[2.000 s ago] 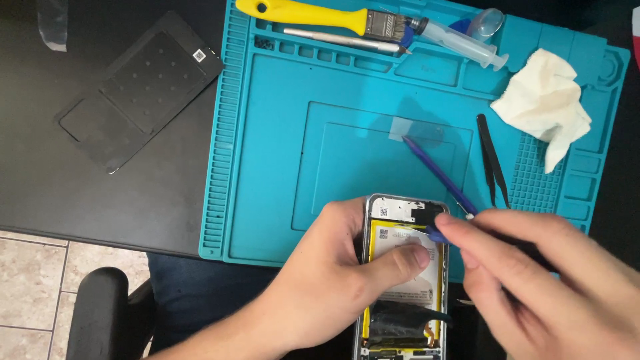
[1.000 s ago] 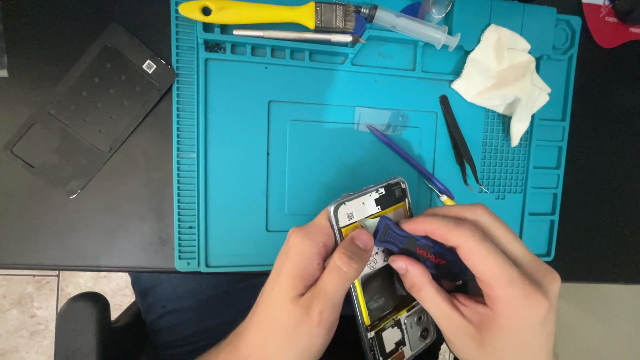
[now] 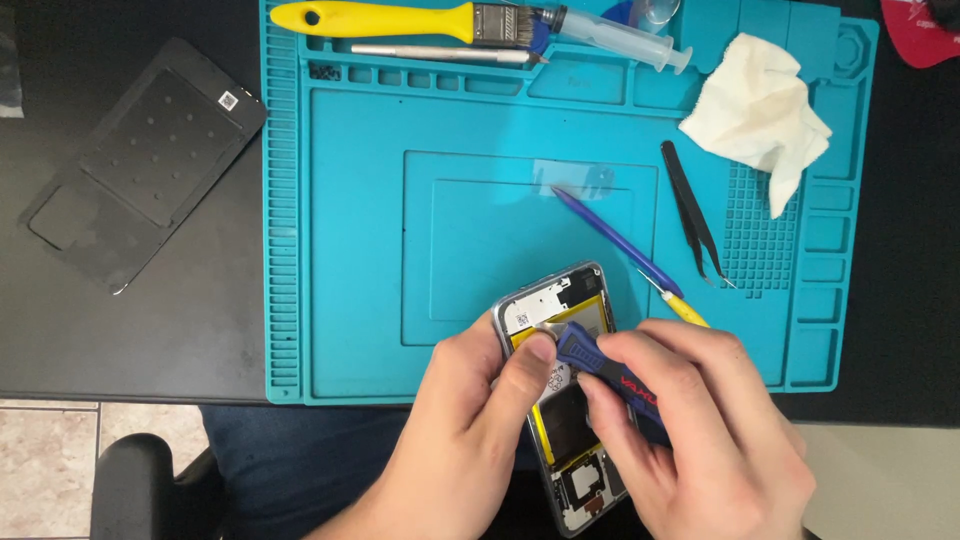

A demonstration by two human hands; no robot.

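My left hand (image 3: 480,420) grips the left side of an opened smartphone (image 3: 536,304), its thumb lying over the upper part of the battery (image 3: 574,427). A blue and black pry tool with a thin metal blade (image 3: 607,367) is held in my right hand (image 3: 697,420). The blade's tip meets the battery's upper edge beside my left thumb; how far it reaches in is hidden. The phone is tilted near the mat's front edge. Just beyond it lie a blue plastic spudger (image 3: 615,240) and a yellow-handled tool (image 3: 684,309), partly behind my right hand.
On the teal repair mat (image 3: 360,225) lie black tweezers (image 3: 690,210), a white cloth (image 3: 757,112), clear film (image 3: 574,178), a yellow brush (image 3: 390,20), a metal pen-shaped knife (image 3: 442,53) and a syringe (image 3: 622,37). The phone's back cover (image 3: 150,157) rests left of the mat.
Two seconds ago my right fingers were at the phone's upper right edge; now they hold the pry tool over the battery. Since one second ago the blade has come into sight by my left thumb.
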